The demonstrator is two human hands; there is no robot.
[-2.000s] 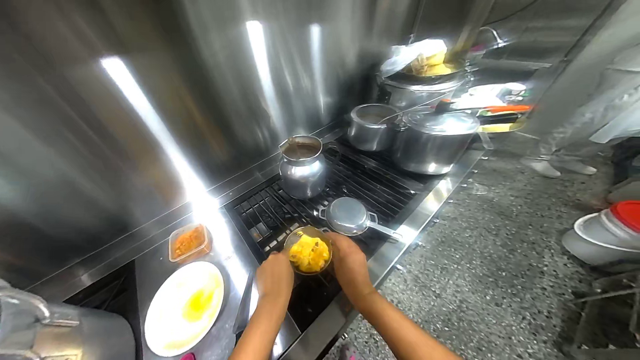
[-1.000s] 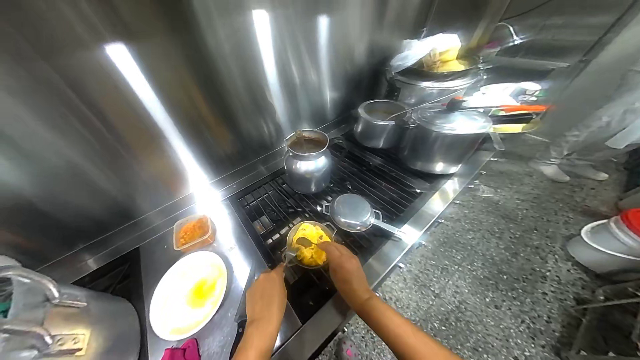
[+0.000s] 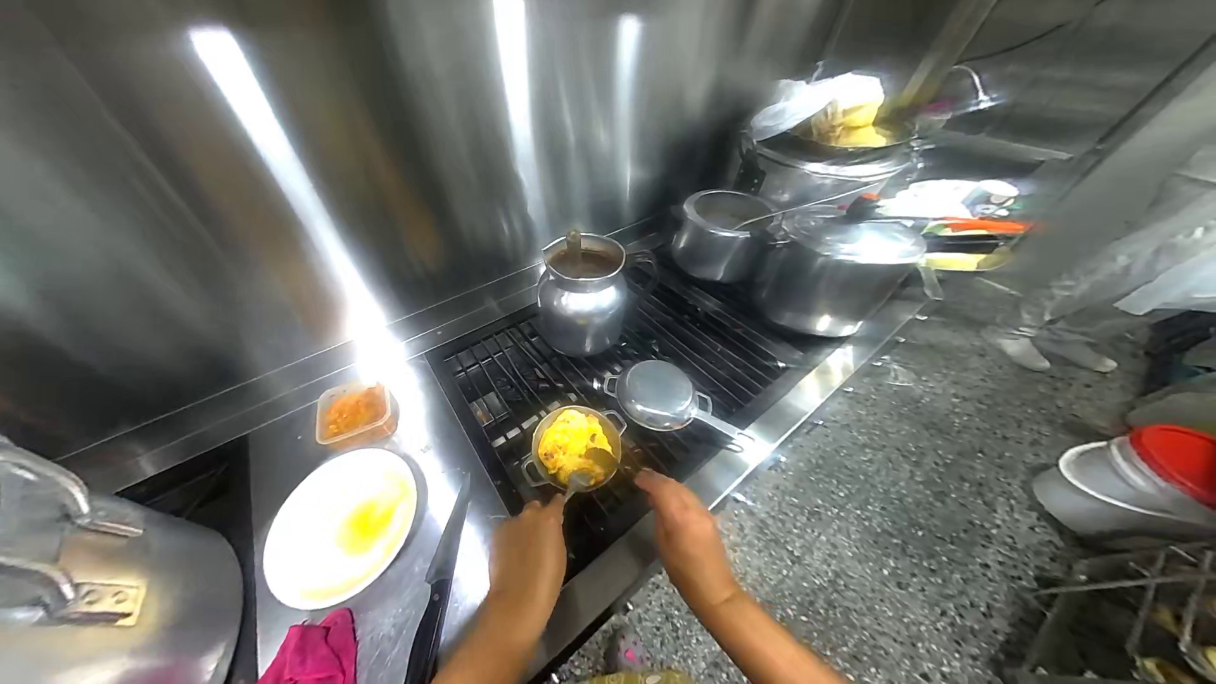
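Note:
A small two-handled metal pan point(image 3: 619, 418) holding yellow scrambled egg point(image 3: 573, 443) rests on the black stove grate. My left hand point(image 3: 534, 551) grips the handle of a metal spoon point(image 3: 578, 483), its bowl at the near edge of the egg. Just right of the pan, my right hand point(image 3: 676, 518) is held with its fingertips near a dark, thin thing by the rim; whether it grips that is unclear. An upturned small metal pan point(image 3: 655, 394) with a long handle lies behind and to the right. Farther back stands a metal jug point(image 3: 581, 309) of brown liquid.
A yellow-stained white plate point(image 3: 340, 527), a tub of orange food point(image 3: 355, 415), a knife point(image 3: 441, 575) and a pink cloth point(image 3: 313, 651) lie on the left counter. A large pot point(image 3: 171, 579) stands far left, more pots point(image 3: 841, 275) back right. A red-lidded bucket point(image 3: 1121, 484) is on the right.
Both hands were at the small pan's sides two seconds ago. My right hand was over its right edge one second ago and has since drawn back from it. My left hand stays with the spoon.

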